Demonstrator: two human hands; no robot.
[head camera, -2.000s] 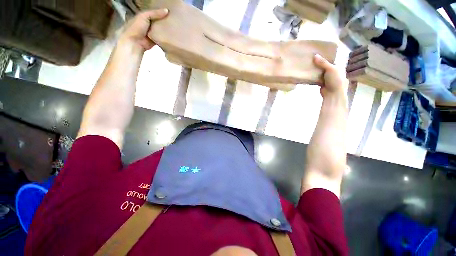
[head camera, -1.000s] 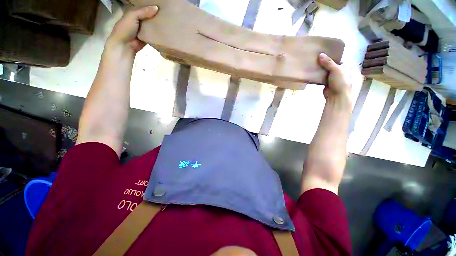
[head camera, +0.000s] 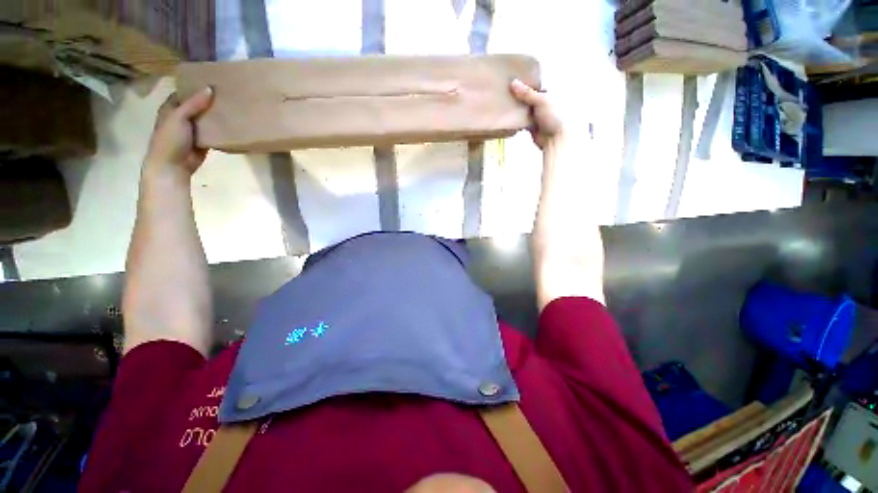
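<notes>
A long beige stack of cut pieces (head camera: 361, 114) with rounded corners and a thin slit along its top lies level across the upper middle of the view. My left hand (head camera: 181, 127) grips its left end, thumb on top. My right hand (head camera: 539, 108) grips its right end, thumb on top. The fingers under the stack are hidden. The stack is over the white table (head camera: 337, 188); whether it touches the table I cannot tell.
Tan finished stacks (head camera: 684, 37) stand at the upper right, beside a blue crate (head camera: 775, 114). Brown stacks (head camera: 43, 111) stand at the left. Grey strips cross the table. A blue bucket (head camera: 799, 323) is at the right, with a red rack (head camera: 770, 462) below it.
The held stack has gone from sagging and tilted to straight and level. The view has turned and shifted, so the right-hand stacks and crate appear further left and higher. Both hands keep their grip.
</notes>
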